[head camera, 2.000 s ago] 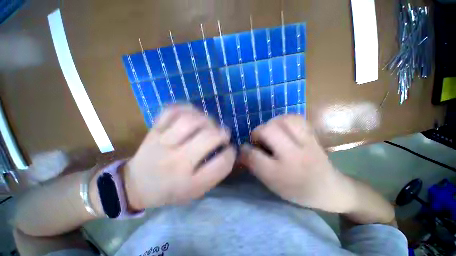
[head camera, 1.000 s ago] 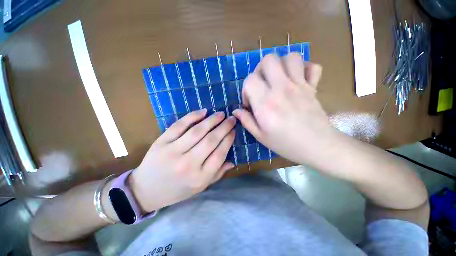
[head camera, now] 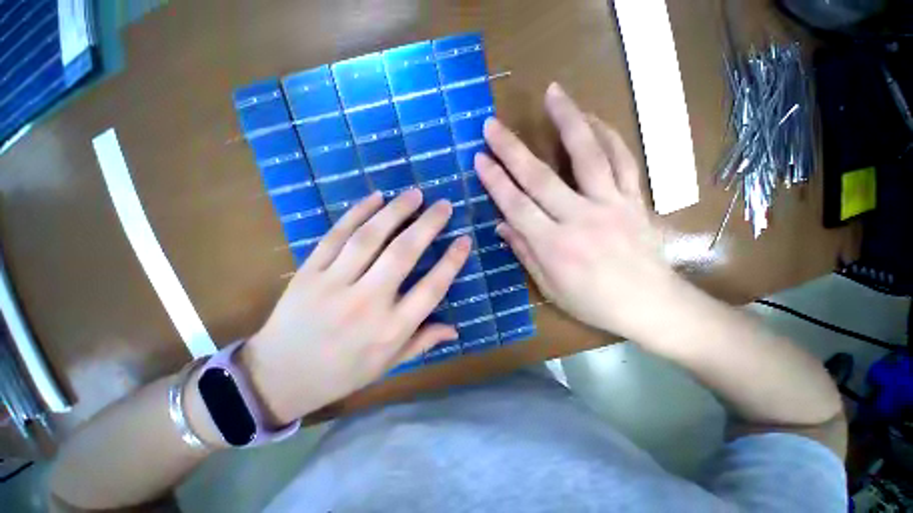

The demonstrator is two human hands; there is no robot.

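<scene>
A blue solar cell array (head camera: pixel 370 115) lies on the brown tabletop in front of me, with silvery lines running roughly left to right and a few thin ribbon ends past its side edges. My left hand (head camera: pixel 365 286) lies spread flat on the array's lower left and middle. My right hand (head camera: pixel 576 215) rests with some fingertips on the array's right edge, its other fingers spread over the table. Both hands have their fingers apart and grip nothing. The hands hide parts of the array's lower half and right edge.
A white strip (head camera: pixel 150 245) lies left, and a wider one (head camera: pixel 658 110) right. A tangled pile of cut ribbon (head camera: pixel 769 130) lies farther right, beside a black object with a yellow label (head camera: pixel 857 193). Finished panels (head camera: pixel 35 60) lie at the back left. The brown tabletop (head camera: pixel 561 346) ends near my shirt.
The array has been turned about a quarter turn, so its lines now run sideways. My right hand has moved from over the array to its right edge; my left hand has shifted slightly left.
</scene>
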